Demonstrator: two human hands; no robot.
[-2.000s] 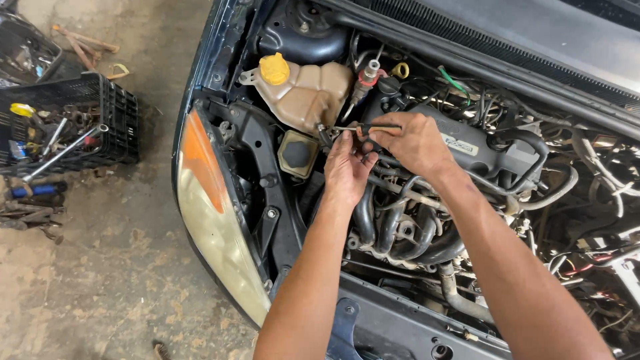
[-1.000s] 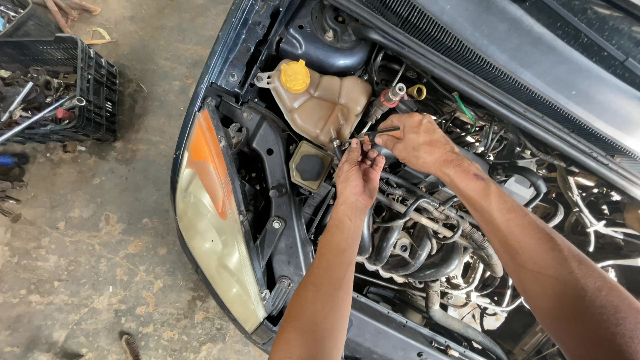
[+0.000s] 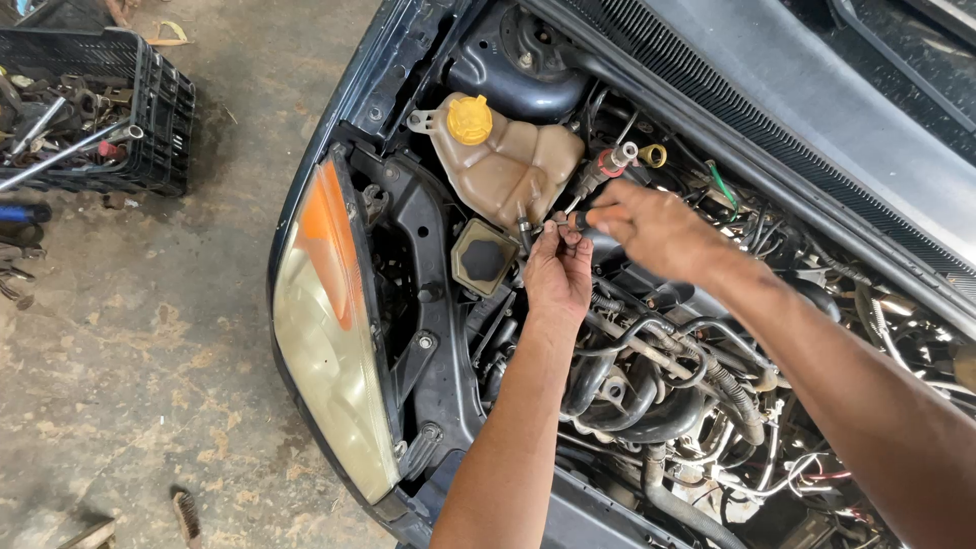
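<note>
My right hand (image 3: 656,229) is closed around the orange and black handle of a screwdriver (image 3: 579,221), its thin shaft pointing left. The fingertips of my left hand (image 3: 560,267) meet around the shaft's end, beside a small hose fitting (image 3: 524,229) at the lower spout of the brown plastic coolant reservoir (image 3: 511,164). What exactly the left fingers pinch is hidden. A yellow cap (image 3: 469,120) closes the reservoir. Left of my left hand is a square-framed opening with a dark centre (image 3: 482,258). A red and metal tool or part (image 3: 610,164) stands above my right fingers.
The headlight (image 3: 328,335) with its orange lens lies along the car's left edge. Engine hoses (image 3: 648,389) and loose wires (image 3: 770,457) spread below and right of my hands. A black crate (image 3: 164,130) of tools and metal parts and a brush (image 3: 185,518) are on the concrete floor.
My right hand has shifted on the screwdriver, its orange handle now showing. My left fingers stay near the reservoir's lower spout.
</note>
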